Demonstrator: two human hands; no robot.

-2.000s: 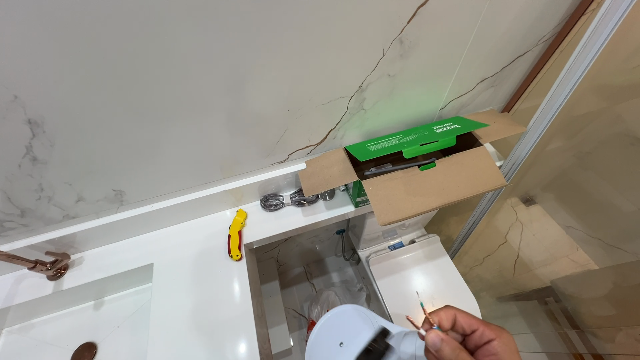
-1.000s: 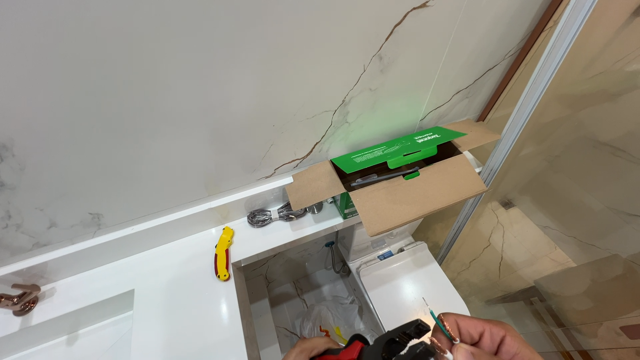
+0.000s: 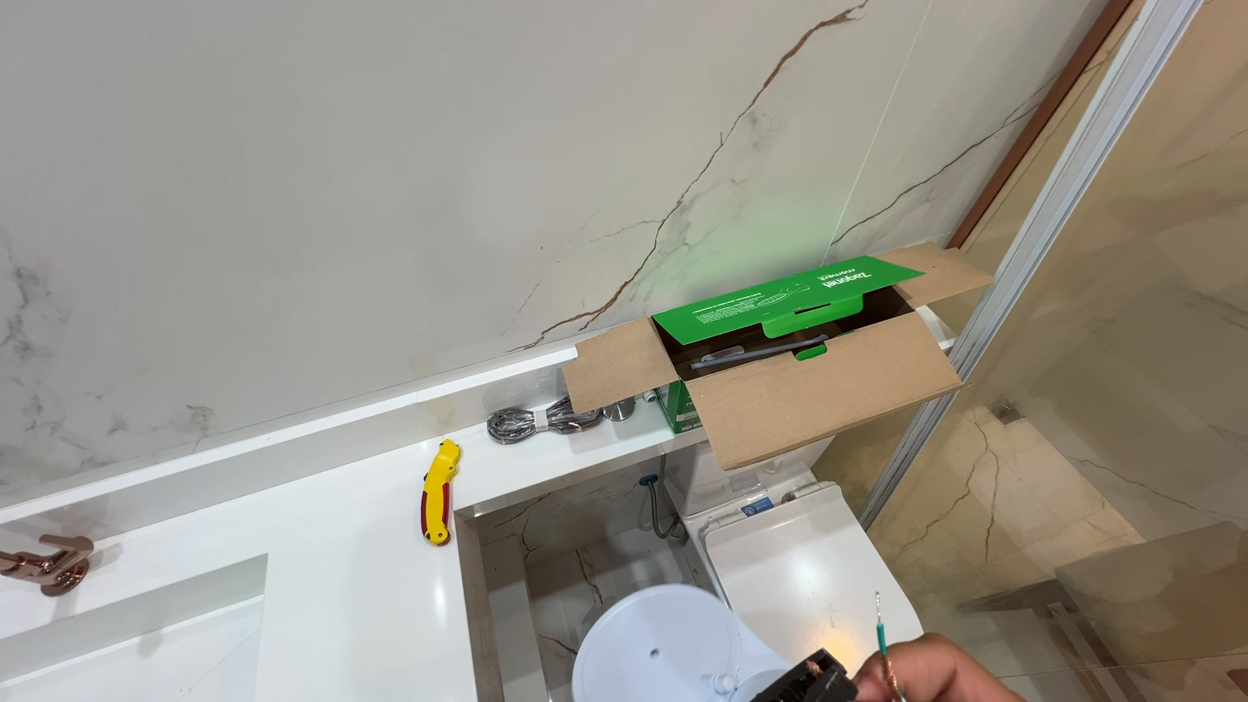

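My right hand [image 3: 931,671], at the bottom right edge, pinches wires: a green-insulated wire [image 3: 881,639] stands up with a bare, shiny tip, and a twisted copper strand lies against the fingers. The black jaws of a hand tool [image 3: 814,675] are just left of the fingertips, with a bit of copper at them. My left hand is out of view. Behind the tool is a round white plastic housing [image 3: 655,643], cut off by the bottom edge. A yellow and red utility knife [image 3: 441,492] lies on the white counter.
An open green and brown cardboard box [image 3: 829,390] stands on the ledge beside a bundled grey cable [image 3: 541,421]. Below are a closed white toilet lid [image 3: 809,565] and a flexible hose [image 3: 658,507]. A copper-coloured faucet [image 3: 58,565] is at left, a glass shower panel [image 3: 1121,390] at right.
The left hand and the tool's red part, seen one second ago, have gone out of view. The white housing, in view two seconds ago but not one second ago, shows again.
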